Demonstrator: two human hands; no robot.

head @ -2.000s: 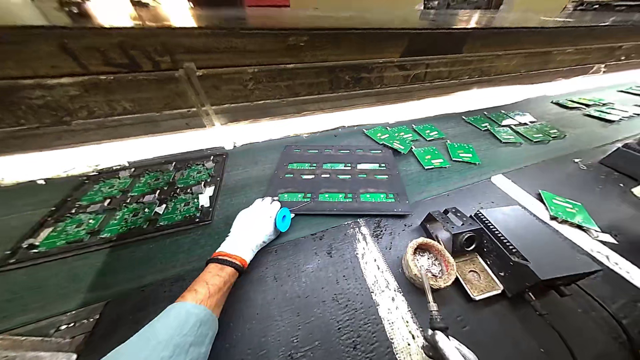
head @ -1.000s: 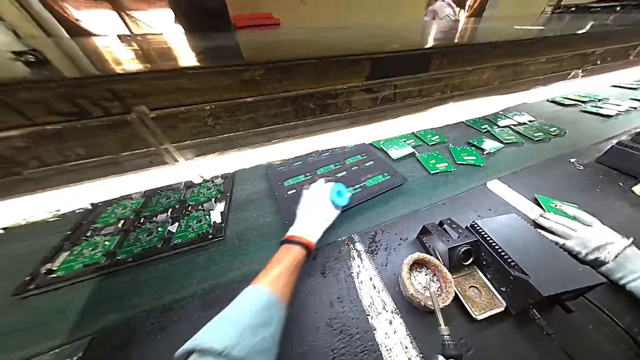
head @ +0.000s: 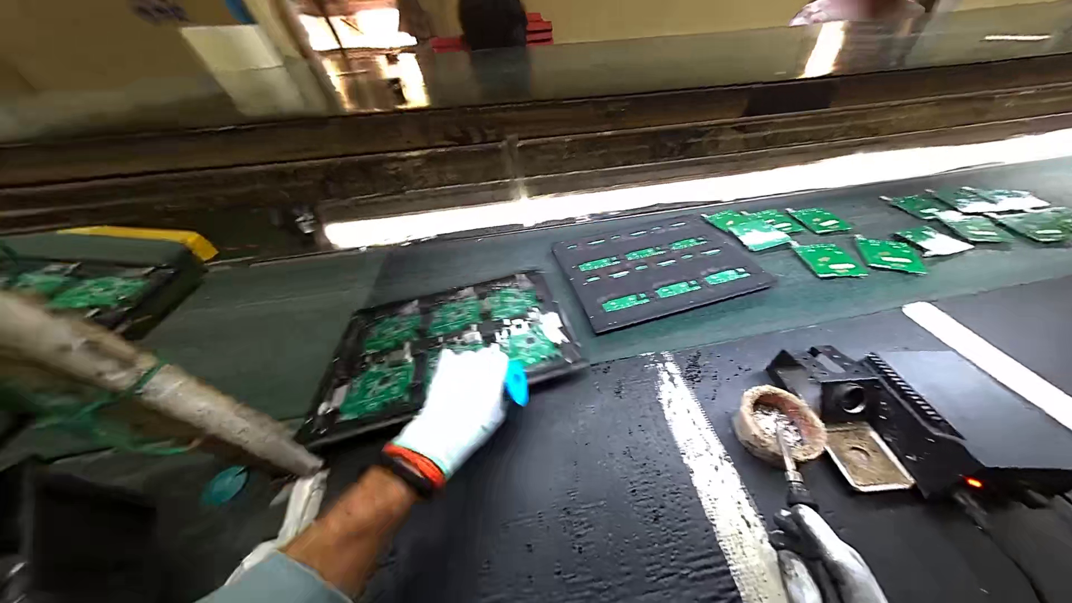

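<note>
My left hand (head: 465, 406), in a white glove with an orange band at the wrist, rests at the near edge of a black tray (head: 578, 356) of green circuit boards. A blue disc (head: 516, 383) sits at its fingers; whether the tray is gripped is not clear. My right hand (head: 825, 557), in a grey-white glove, is closed on a soldering iron (head: 794, 481), whose tip is in a round bowl (head: 741, 427) of solder bits. To the right of the tray lies a dark pallet (head: 649, 276) with green boards in its slots.
Loose green circuit boards (head: 829, 260) lie on the green belt (head: 687, 322) at right. A black soldering station (head: 963, 402) with a small metal tray (head: 867, 461) stands beside the bowl. At left are a slanting pole (head: 226, 419) and another board tray (head: 142, 322). A person is partly visible behind.
My left hand has moved left from the dark pallet to the tray of boards. My right hand, near a loose board at right a second ago, is now on the soldering iron. The view has swung left.
</note>
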